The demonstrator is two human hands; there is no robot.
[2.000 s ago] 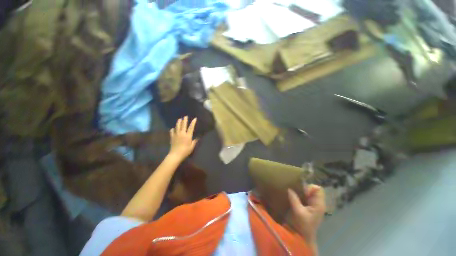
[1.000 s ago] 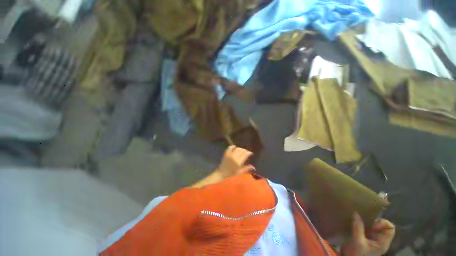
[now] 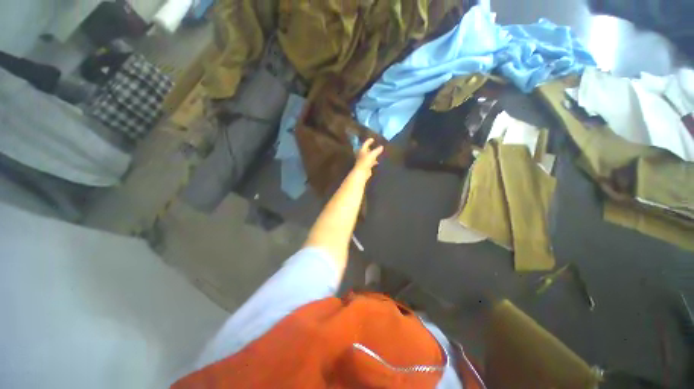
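My left hand (image 3: 369, 157) is stretched out over the dark table, at the right edge of the crumpled brown cloth (image 3: 323, 140). Its fingers are small and blurred, and I cannot tell whether they pinch the cloth or only touch it. A flat khaki cut piece (image 3: 533, 349) shows at the bottom right, in front of my body and cut off by the picture's lower edge. My right hand is not visible. Khaki garment pieces (image 3: 506, 197) lie on white paper on the table, right of my left hand.
Light blue cloth (image 3: 434, 68) and a khaki cloth heap (image 3: 327, 34) lie at the back. Thin dark snips (image 3: 580, 287) lie near the khaki pieces. White sheets (image 3: 643, 110) lie at the right. Grey cloth (image 3: 240, 137) and checked cloth (image 3: 133, 95) are at the left.
My left hand has reached forward, away from my body, and the brown cloth's near end has shifted back. The khaki piece sits lower in the picture, and my right hand has left the view.
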